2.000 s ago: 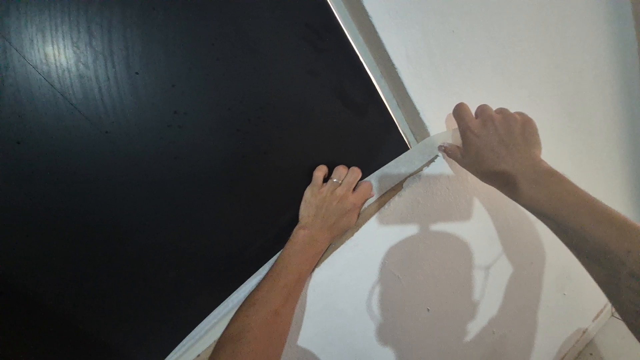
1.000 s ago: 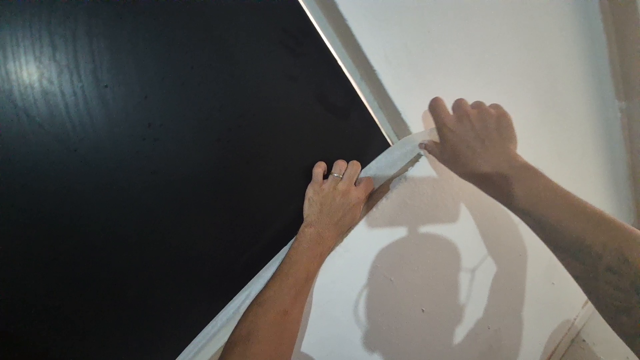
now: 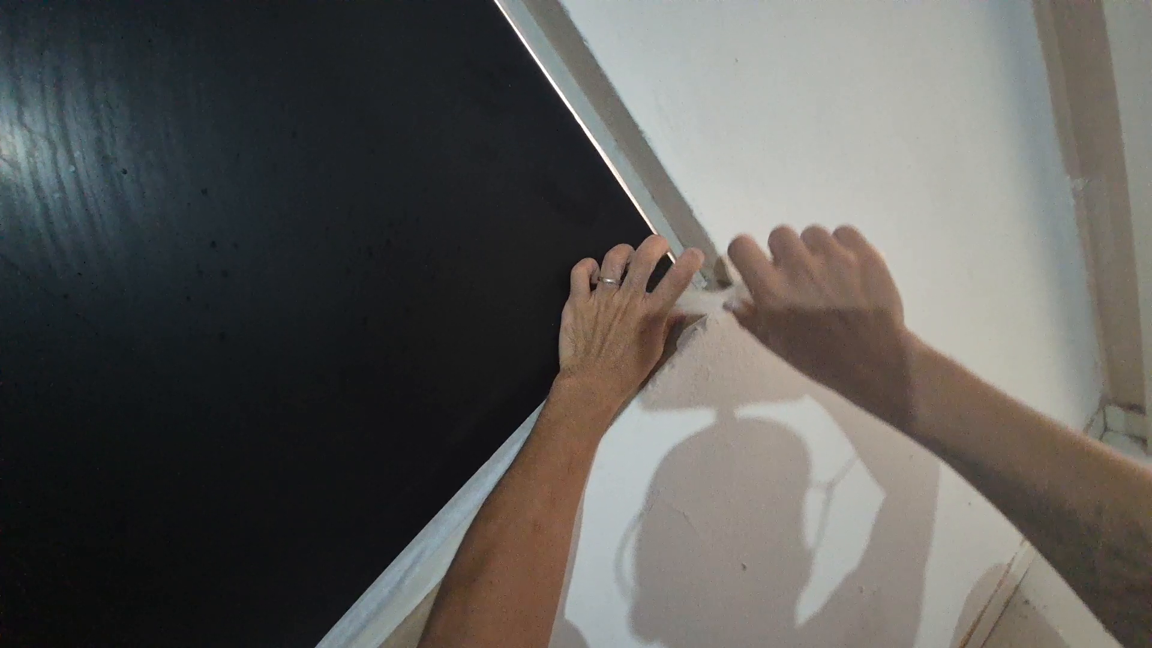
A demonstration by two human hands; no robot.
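My left hand, with a ring on one finger, lies at the edge of a black wood-grained door panel, near its corner. A pale strip, perhaps tape or trim, spans the short gap between my hands. My right hand has its fingers curled and pinches the strip's end between thumb and fingers, over the white wall. Whether my left fingers grip the strip or only press on it is hidden. More of the pale strip runs down along the panel's lower edge, partly behind my left forearm.
A pale frame borders the panel's right edge, with a thin bright line of light between them. The white wall carries the shadow of a head and arms. A brownish vertical band stands at the far right, with trim at the lower right.
My left hand has moved up along the panel's edge toward the corner, closer to my right hand. The length of strip showing between the hands has become shorter.
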